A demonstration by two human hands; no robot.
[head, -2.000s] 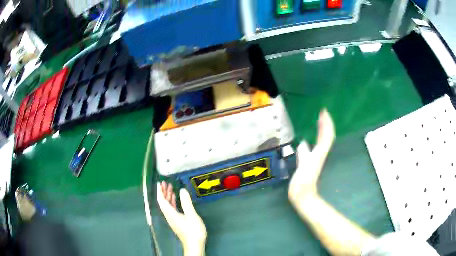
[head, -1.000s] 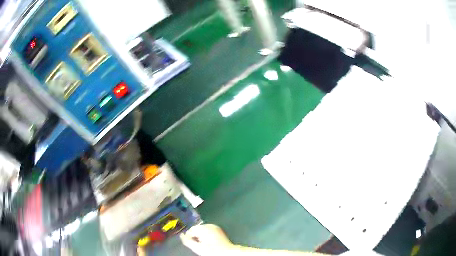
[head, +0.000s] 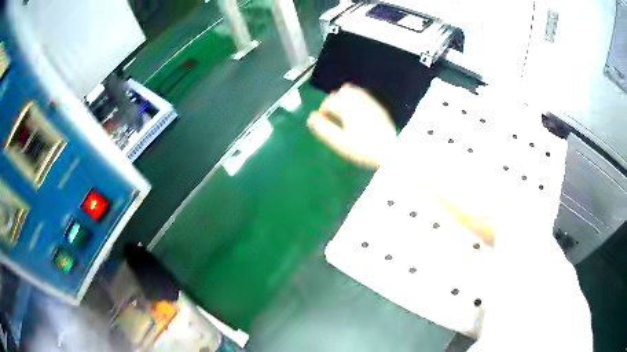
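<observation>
My right hand (head: 354, 127) is blurred, in the upper middle, above the green mat and the near edge of the black mat (head: 371, 69). Its fingers are loosely curled with a gap between thumb and fingers, and no part shows in it. The forearm crosses above the white perforated board (head: 426, 240), with a white sleeve at the lower right. My left hand is out of the picture. The press fixture's base plate (head: 199, 335) is cut off at the bottom left, with an orange edge (head: 163, 315) beside it.
The blue control box (head: 51, 172), with a lit red button, is at the left. A white machine (head: 385, 31) bearing a dark rectangle stands behind the black mat. Two pale posts (head: 292, 41) and an open tray-like box with small parts (head: 148, 124) are at the back.
The view has swung right, and the press has moved to the lower left edge. My right hand has moved from beside the press front up to the black mat. My left hand has left the picture.
</observation>
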